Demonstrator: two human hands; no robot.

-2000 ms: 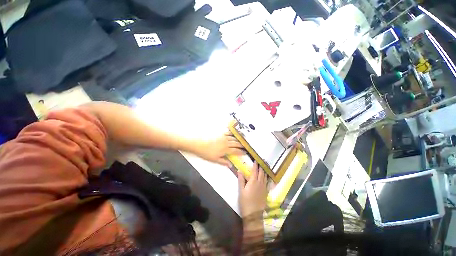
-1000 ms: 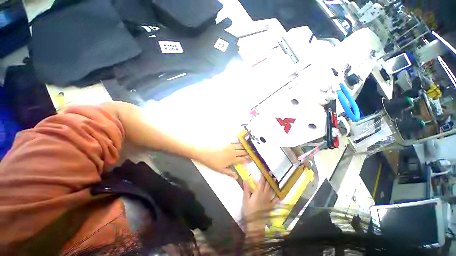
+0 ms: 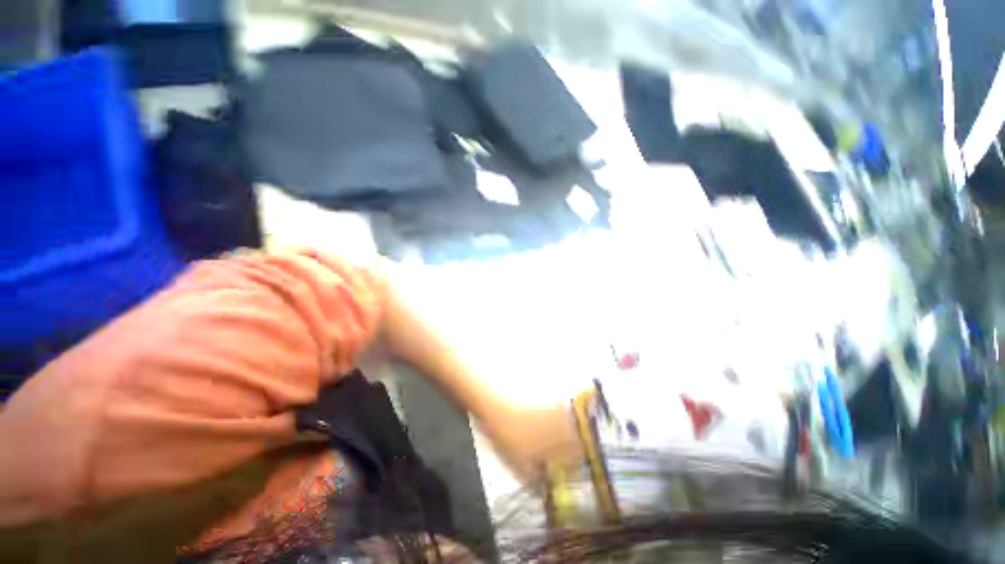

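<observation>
The view is strongly blurred. My left hand (image 3: 542,436) lies at the near left edge of the yellow-brown clamp frame (image 3: 595,457); its fingers are smeared, so I cannot tell if it grips anything. A bright yellow strip (image 3: 560,501) shows beside the frame, partly behind dark hair strands. The frame's lower part is hidden. The white machine head (image 3: 661,380) with a red mark stands over the frame's far side. My right hand is not visible.
Black panels (image 3: 342,127) lie beyond my left arm, with white labels (image 3: 496,185) on some. A large blue bin (image 3: 72,187) is at the far left. A blue ring-shaped item (image 3: 836,413) is right of the machine head. Dark fabric (image 3: 402,474) hangs near my lap.
The view has swung left, so the machine and frame sit lower and further right, and the blue bin shows. My right hand has dropped out of sight. My left hand remains by the frame.
</observation>
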